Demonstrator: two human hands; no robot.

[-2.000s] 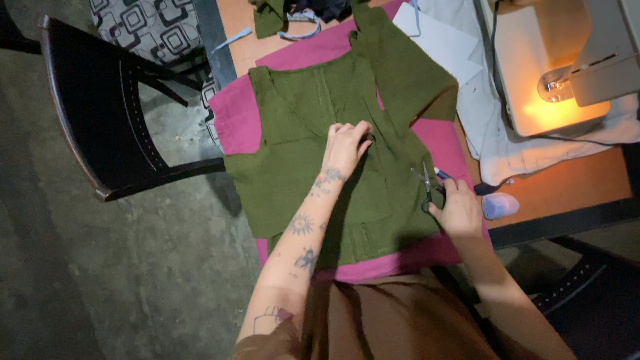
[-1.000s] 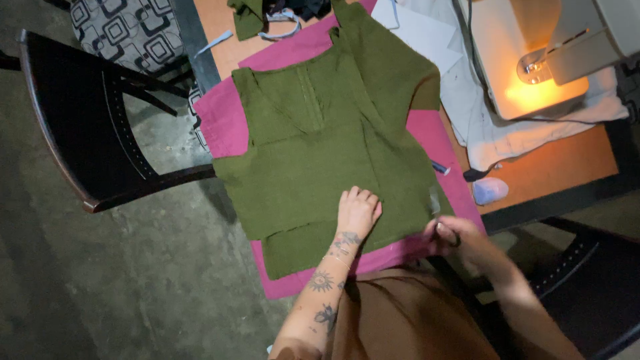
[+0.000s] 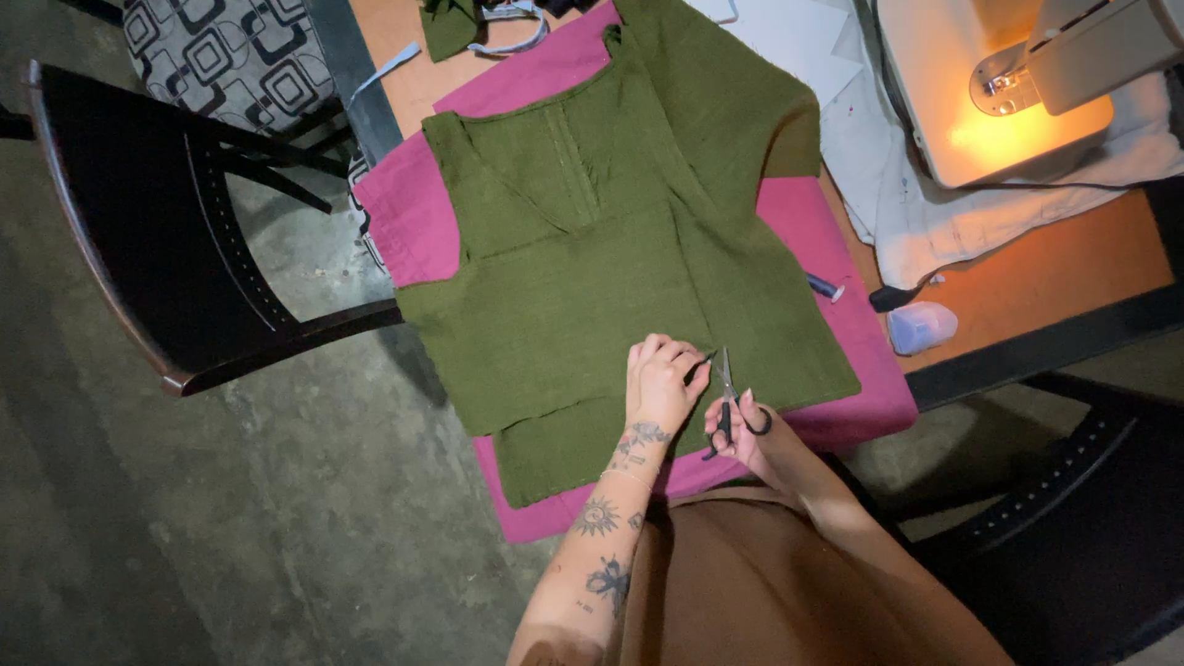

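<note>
An olive-green garment lies spread over a pink cloth. My left hand pinches a small dark bit, perhaps a fold or edge of the green fabric, near the garment's lower part. Just right of it, my right hand holds small scissors with black handles, fingers in the loops. Their blades point away from me, slightly parted, with the tips close to my left fingertips. A dark thread spool rests on the pink cloth at the garment's right edge.
A lit sewing machine stands at the upper right on white cloth. Near it are a pale translucent plastic item and white paper. Black chairs flank the table, one left, one lower right. A light blue strip lies at the far edge.
My right hand has moved left from the garment's lower right corner and now sits beside my left hand. My left hand, flat on the fabric a second ago, now has its fingers pinched together.
</note>
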